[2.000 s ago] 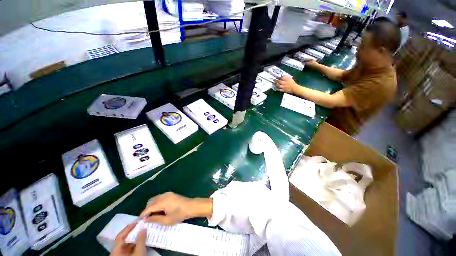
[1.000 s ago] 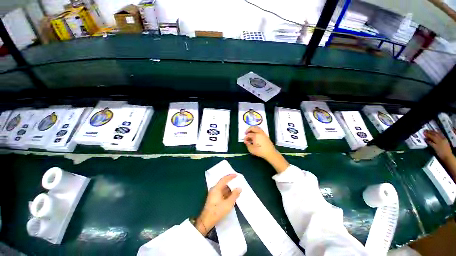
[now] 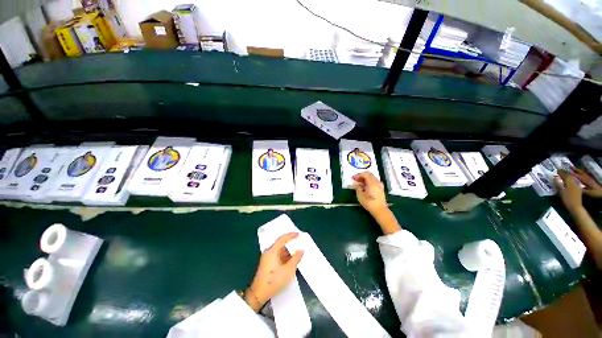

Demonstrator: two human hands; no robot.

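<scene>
My left hand (image 3: 274, 269) holds the long white label strip (image 3: 325, 274), folded over near the fingers with both lengths hanging towards me. My right hand (image 3: 371, 191) touches the lower part of a white product box (image 3: 352, 158) with a round blue-and-yellow logo, lying on the green conveyor. The fingertips are close together on its face. I cannot tell whether a sticker is between them. Other product boxes lie to both sides, one with small dark icons (image 3: 313, 174) just left of it.
A label roll (image 3: 480, 255) stands on the bench at right, its tail running towards me. Several small white rolls (image 3: 54, 239) stand at left. A box (image 3: 327, 119) lies askew on the ledge. A black post (image 3: 528, 142) and another person's hands (image 3: 573, 188) are at right. A brown carton (image 3: 564, 317) is at lower right.
The view has swung left from the other worker to the line. My right hand has left the strip for a box on the belt. The boxes have shifted to the right.
</scene>
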